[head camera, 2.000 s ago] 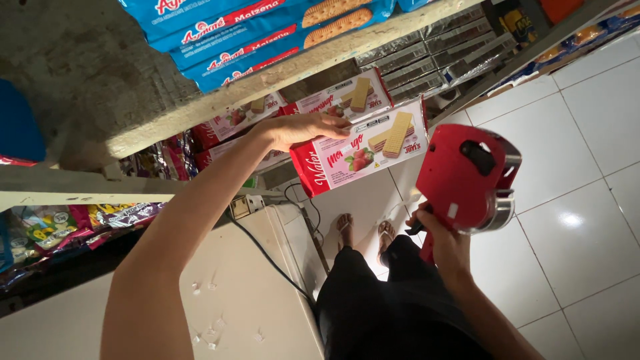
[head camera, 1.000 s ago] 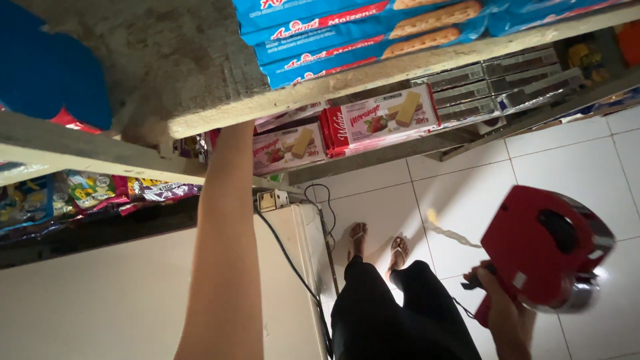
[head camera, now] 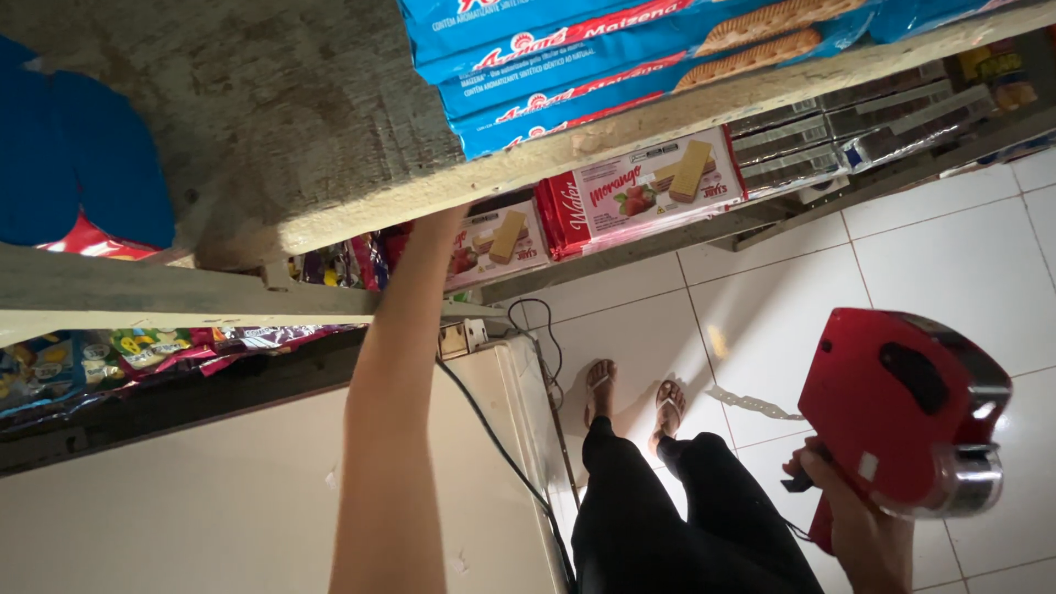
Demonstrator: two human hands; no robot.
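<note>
A red handheld price labeler (head camera: 899,404) is gripped by its handle in my right hand (head camera: 850,495), above the tiled floor, with a strip of backing paper trailing from its left side. My left forearm reaches up under the edge of the upper shelf, and the left hand is hidden there among the wafer packs. Beside that arm lies one red and pink strawberry wafer pack (head camera: 505,239). Further right, more wafer packs (head camera: 652,186) sit stacked on the lower shelf.
Blue biscuit packs (head camera: 569,66) lie on the upper shelf (head camera: 363,210). Snack bags (head camera: 157,346) are at the left. Below stands a white appliance (head camera: 206,495) with a black cable (head camera: 495,462) over its edge. My sandaled feet are on the tiles (head camera: 767,289).
Two seconds ago my left hand held a wafer pack in front of the shelf; now it is out of sight under the upper shelf. The labeler has moved right, and a paper strip now trails from it.
</note>
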